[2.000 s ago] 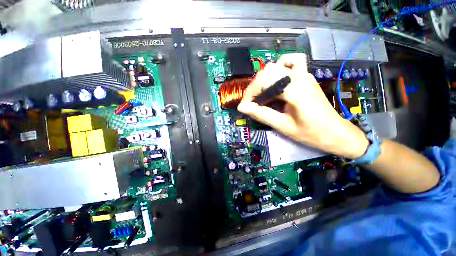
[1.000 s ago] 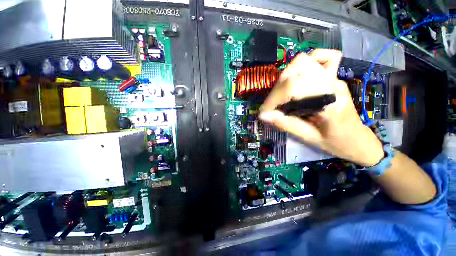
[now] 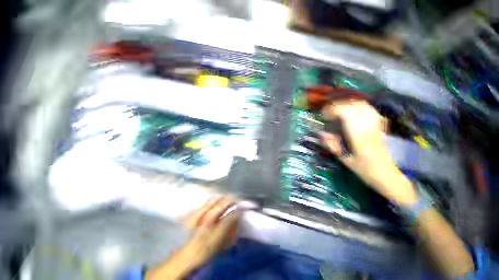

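Note:
The whole view is blurred. My right hand [image 3: 358,136] is over the right circuit board [image 3: 328,183], just below the orange-red choke [image 3: 323,97]. Its fingers are bent; whether the black pen-like tool is in them cannot be made out. My left hand [image 3: 213,224] is at the near edge of the carriers, by the metal rail [image 3: 306,221], its fingers bent, what it holds unclear. The left circuit board [image 3: 158,128] lies left of the dark carrier frame [image 3: 278,109], with a yellow block [image 3: 212,81] on it.
A blue-grey band [image 3: 414,206] is on my right wrist. A bright metal rail runs along the far side of the carriers. Green and blue parts [image 3: 470,76] show at the far right. A dark object with a brown edge [image 3: 350,38] stands beyond the far rail.
The view has swung and blurred, showing more of the near side, and the boards look smaller. My left hand has come into view at the near edge. My right hand is still over the right board.

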